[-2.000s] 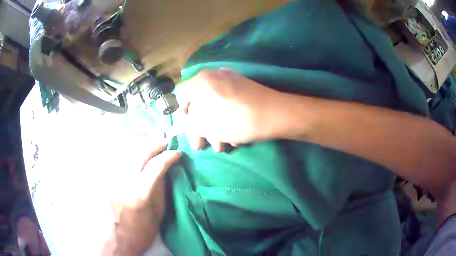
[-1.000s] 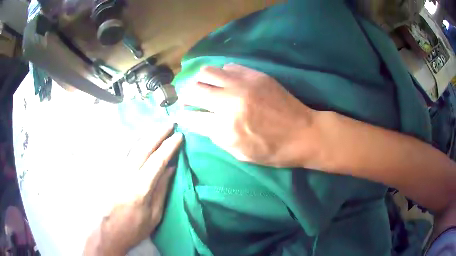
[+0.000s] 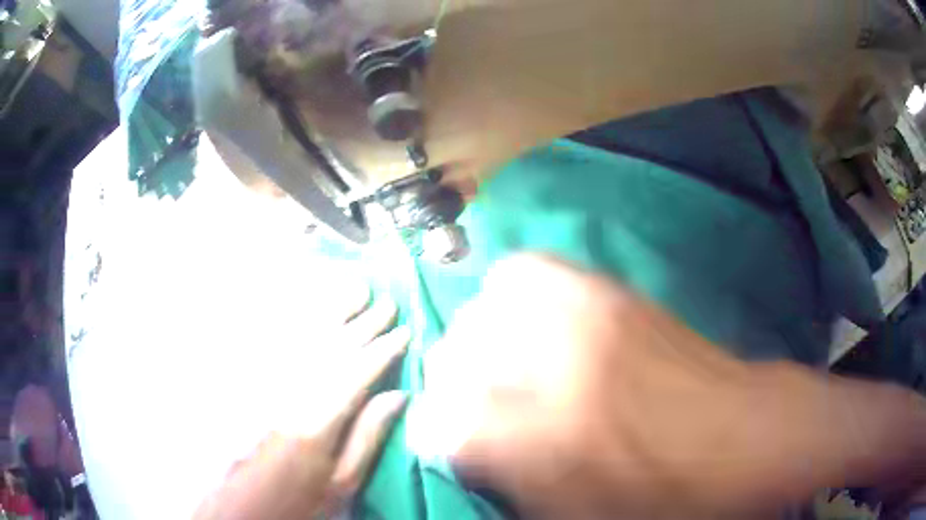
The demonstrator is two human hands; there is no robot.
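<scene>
A green cloth garment panel (image 3: 660, 213) spreads under the machine arm and down towards me. A narrow seam or fold (image 3: 414, 355) runs from the presser foot area towards my hands. The needle and foot are lost in glare below the machine head (image 3: 421, 203). My left hand (image 3: 315, 437) lies at the cloth's left edge, thumb and fingers apart, fingertips beside the fold. My right hand (image 3: 579, 396) is large and blurred over the cloth, right of the fold. Its fingertips are bunched low at the fold; their grip is unclear.
The beige machine arm (image 3: 630, 61) crosses the top, with a dark round knob (image 3: 396, 114). Teal fringed cloth or threads (image 3: 162, 152) hang at upper left. The white table (image 3: 152, 335) is washed out by glare. A pinkish object (image 3: 37, 414) is at far left.
My right hand has moved down, towards me, away from the presser foot area. My left fingers are lower too. The view has shifted, so the machine head appears further right.
</scene>
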